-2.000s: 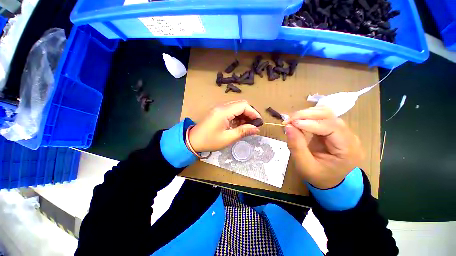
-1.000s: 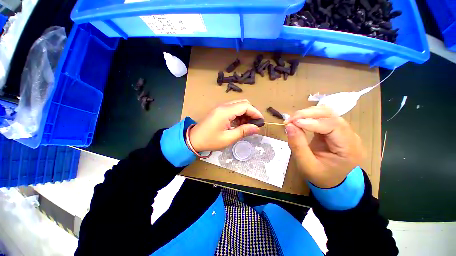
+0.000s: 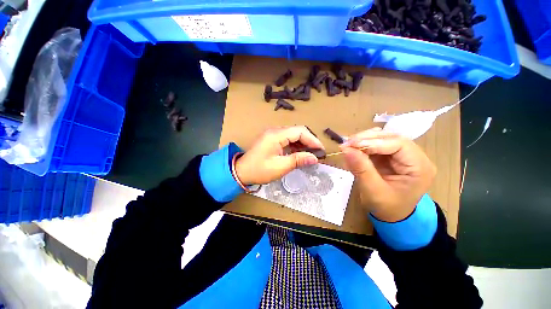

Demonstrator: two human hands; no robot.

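My left hand (image 3: 275, 157) is bare and pinches a small dark part (image 3: 316, 153) between thumb and fingers. My right hand (image 3: 393, 169) is bare and holds a thin pale stick (image 3: 339, 153), whose tip meets the right end of the dark part. The contact point is too small to see clearly. Below the hands lies a printed paper sheet (image 3: 333, 205) with a small round pale dish (image 3: 294, 181) on it. Another dark part (image 3: 332, 135) lies on the cardboard mat (image 3: 241, 127) between the hands. Several dark parts (image 3: 300, 92) lie further up the mat.
A white bottle with a long thin tip (image 3: 414, 124) lies right of my right hand. A smaller white teardrop piece (image 3: 213, 76) lies upper left. A blue bin of dark parts (image 3: 423, 53) stands at the back. A blue bin with a clear bag (image 3: 90, 114) stands left.
My left hand has moved slightly right and down with the dark part. The stick now slants more, its tip lower. My right hand has shifted slightly.
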